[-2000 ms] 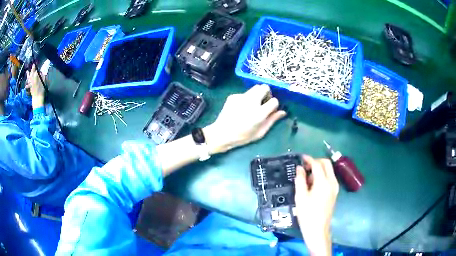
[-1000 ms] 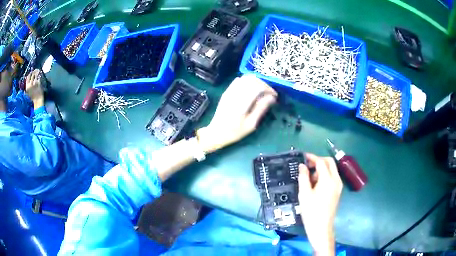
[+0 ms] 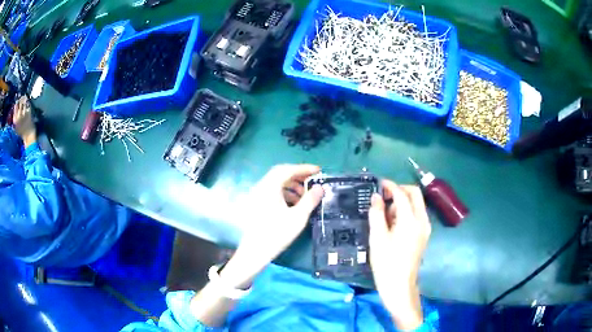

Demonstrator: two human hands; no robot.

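Note:
A black housing (image 3: 344, 227) with a slotted grille at its far end lies in front of me near the bench edge. My right hand (image 3: 399, 237) grips its right side. My left hand (image 3: 279, 207) is at its far left corner, thumb and fingers pinched there; whether a small part is between them cannot be told. A white lead runs along the housing's left side. A dark red bottle (image 3: 444, 200) with a thin tip lies to the right. A pile of black rings (image 3: 315, 122) and a small dark fitting (image 3: 367, 139) are beyond the housing.
Blue bins hold white leads (image 3: 376, 58), brass parts (image 3: 481, 109) and black parts (image 3: 149, 65). A single housing (image 3: 206, 133) and stacked housings (image 3: 246, 42) are to the left. A dark cylindrical tool (image 3: 558, 130) is at right. A neighbour's blue sleeve (image 3: 52, 194) is at left.
My left hand has moved from the ring pile back to the housing's far left corner, uncovering the pile. My right hand stays on the housing. The view has shifted.

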